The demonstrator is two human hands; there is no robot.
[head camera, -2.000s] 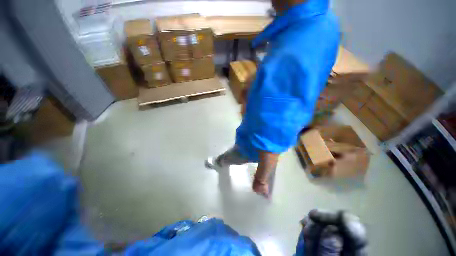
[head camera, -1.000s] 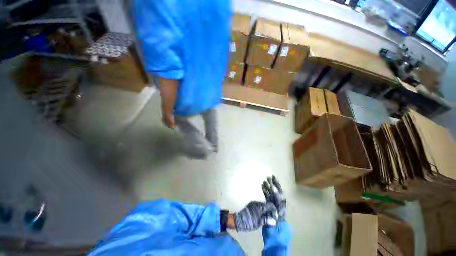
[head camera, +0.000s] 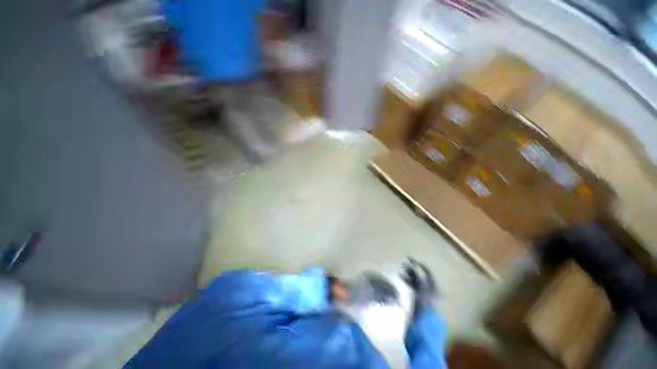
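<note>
The frame is strongly blurred. My left hand (head camera: 376, 287), in a grey glove, is low in the middle, at the end of a blue sleeve. My right hand (head camera: 420, 279), in a grey and dark glove, is just to its right, fingers up. The hands are close together; whether they touch is unclear. No held object can be made out. A bright white patch lies below and between them; I cannot tell what it is.
Labelled cartons (head camera: 497, 155) stand on a low pallet (head camera: 439, 209) at the right. An open carton (head camera: 569, 317) is at the lower right. A large grey panel (head camera: 108, 173) fills the left. A person in blue (head camera: 216, 39) is at the upper left.
The view has turned left and tilted, so the cartons and pallet appear farther right. The person in blue appears farther away. My hands remain close together, low in the view.
</note>
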